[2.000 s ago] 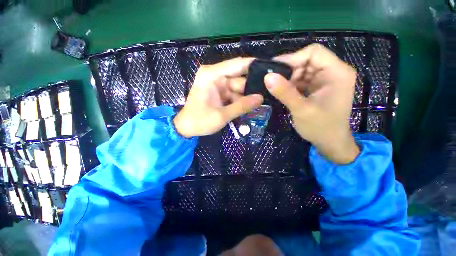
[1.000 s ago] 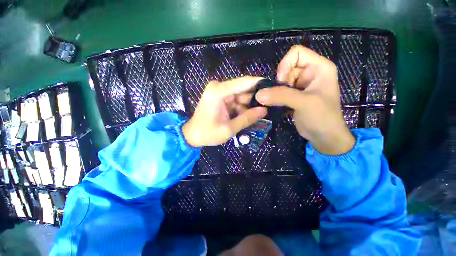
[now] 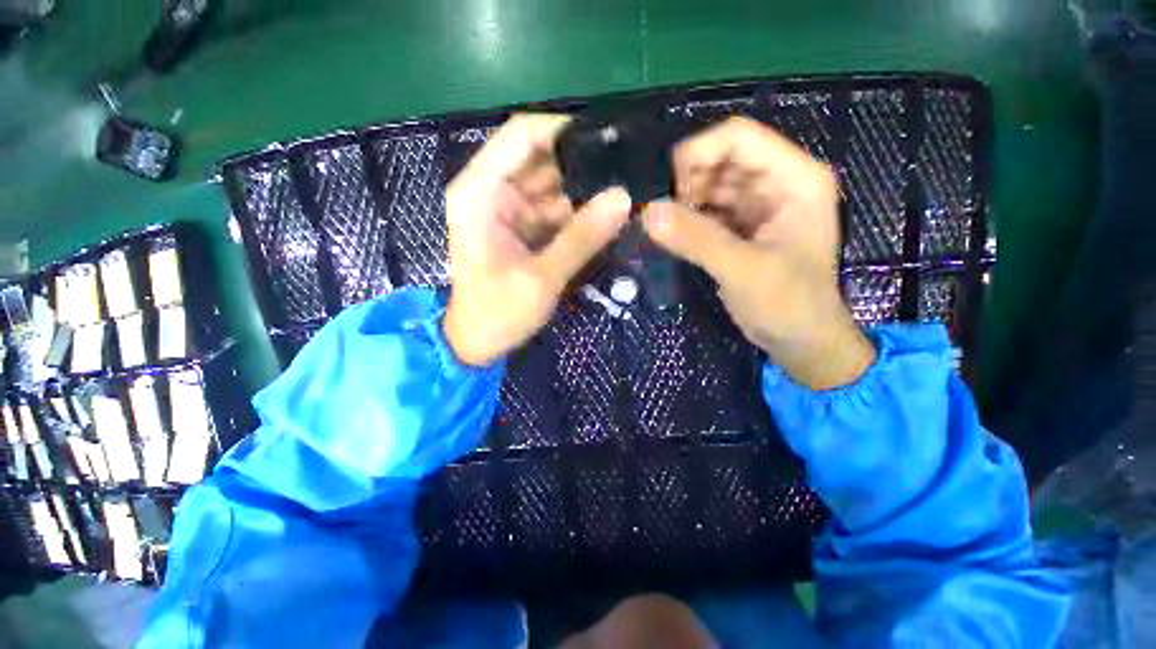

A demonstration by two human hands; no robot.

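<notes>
My left hand (image 3: 513, 235) and my right hand (image 3: 761, 235) hold a black phone housing (image 3: 621, 146) between their fingers above the large black tray. The housing is blurred, its dark face is towards me, and both thumbs are at its lower edge. Just below hang a small round white part (image 3: 624, 290) and a short white piece beside it. A dark part around them is too blurred to make out.
The large black pocketed tray (image 3: 342, 228) lies under my hands. A black side tray (image 3: 203, 273) with rows of white rectangular parts is at the left. A part-assembled phone (image 3: 134, 148) lies on the green surface at the upper left, with another dark object (image 3: 175, 32) beyond it.
The housing has moved up and left and shows more of its face. My left hand has moved left and up. The small white round part hangs higher than before.
</notes>
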